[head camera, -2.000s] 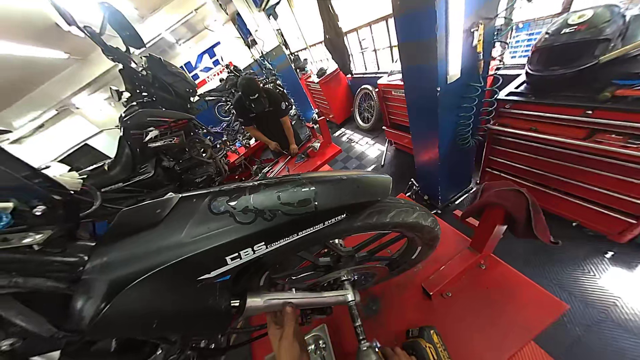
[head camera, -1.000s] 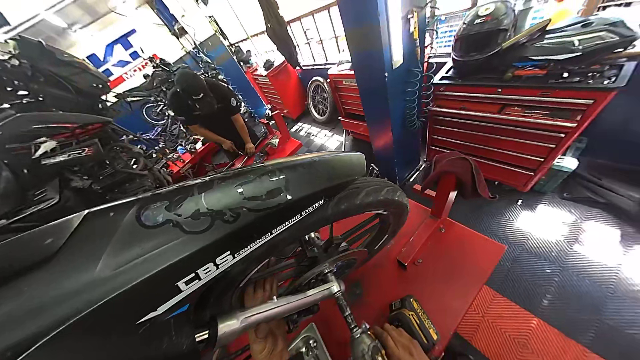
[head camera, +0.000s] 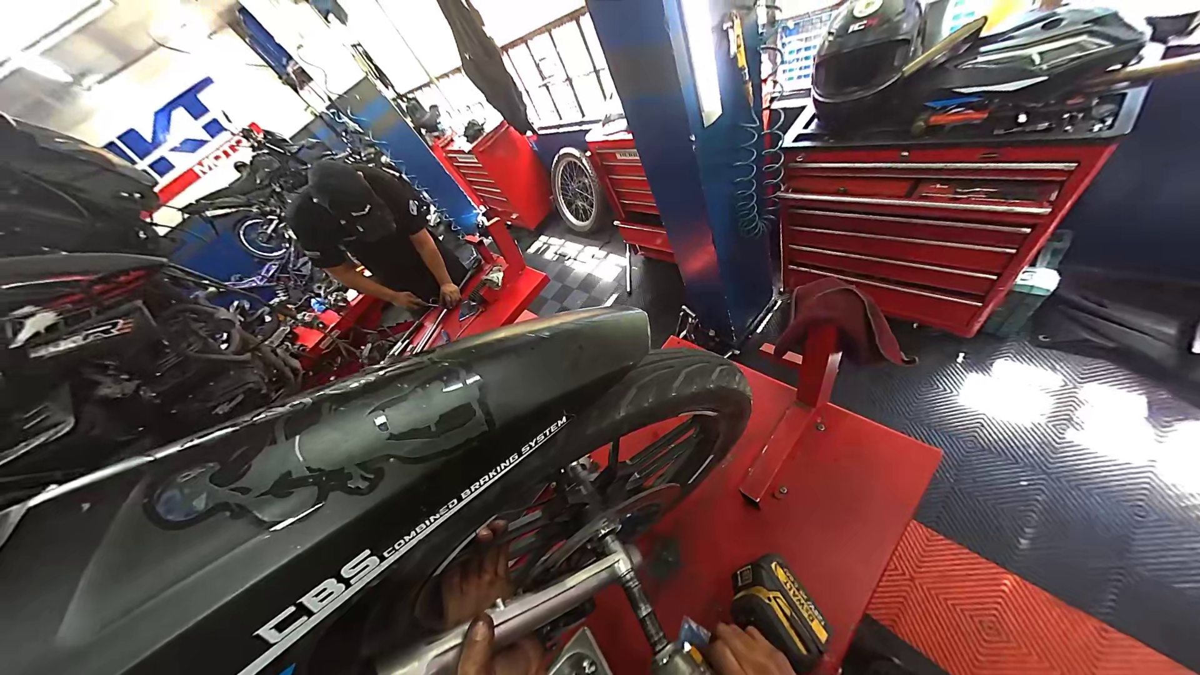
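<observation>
My left hand (head camera: 483, 595) is wrapped around a silver metal arm (head camera: 553, 600), its thumb in front and its fingers spread beside the wheel. My right hand (head camera: 745, 652), cut off by the bottom edge, is on a cordless power wrench, whose DeWalt battery (head camera: 780, 605) shows beside it. A socket extension (head camera: 640, 592) runs from the tool past the end of the arm to the wheel hub. The motorcycle's black wheel and tire (head camera: 717, 384) stand beneath a dark body panel (head camera: 375, 450). A metal tray (head camera: 579, 654) with small parts lies between my hands.
A red lift platform (head camera: 825, 497) with an upright bracket and a maroon cloth (head camera: 834, 314) extends right. Beyond stand a blue column (head camera: 670, 150) and a red tool cabinet (head camera: 900, 234) bearing a helmet (head camera: 867, 56). Another person (head camera: 361, 225) works at a second red lift.
The view has swung to the right. My left hand has gone from below the silver arm to around it, with the thumb now in front.
</observation>
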